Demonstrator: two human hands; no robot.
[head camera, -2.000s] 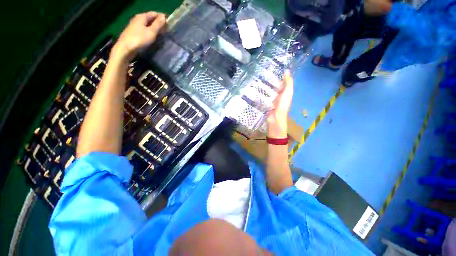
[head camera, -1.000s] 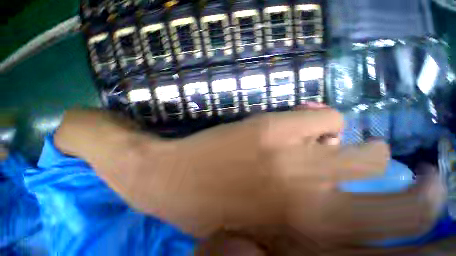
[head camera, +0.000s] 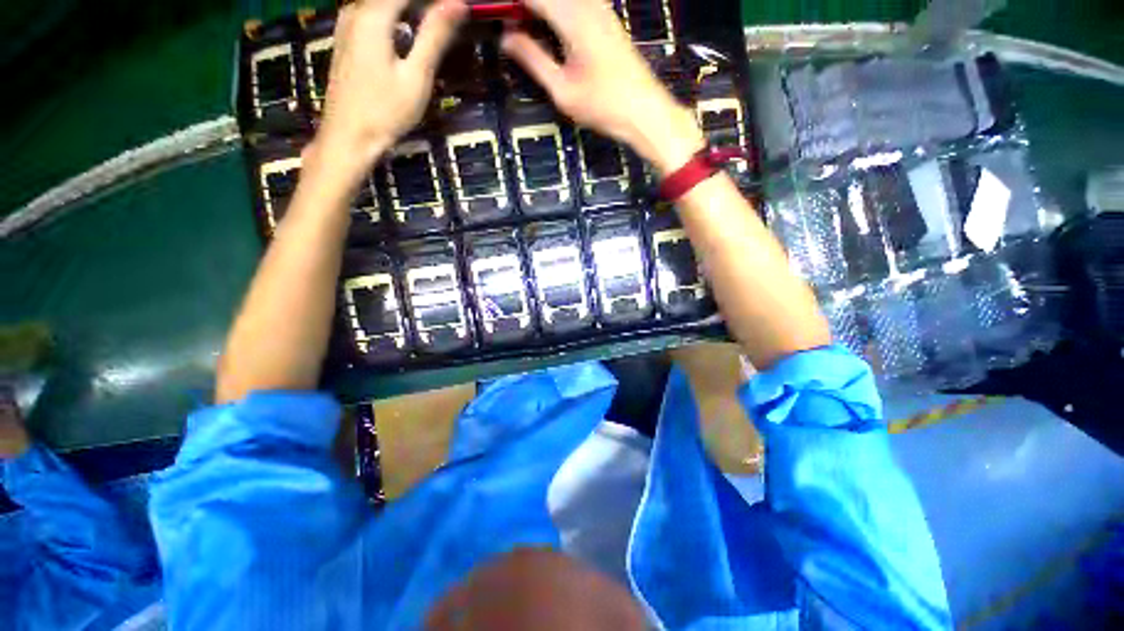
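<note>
A black assembly tray (head camera: 530, 341) lies in front of me with rows of phone housings (head camera: 477, 175) with pale metallic frames around dark centres. My left hand (head camera: 376, 80) and my right hand (head camera: 604, 74) are over the tray's far part. Between their fingertips is a small red-edged unit (head camera: 496, 11), cut off by the picture's top edge. Both hands grip it from its two sides. Its face cannot be made out. A red wrist strap (head camera: 688, 175) is on my right wrist.
A clear blister tray (head camera: 851, 302) with grey and dark parts stands right of the black tray, with a white label (head camera: 987, 210) on it. Brown cartons (head camera: 419, 438) show below the bench edge. Another person's blue sleeve (head camera: 68, 524) is at the lower left. A pale curved rim crosses the green bench.
My view has turned, so the black tray now lies in the middle. Both hands have moved from beside the blister tray to the black tray's far part and now hold the red-edged unit.
</note>
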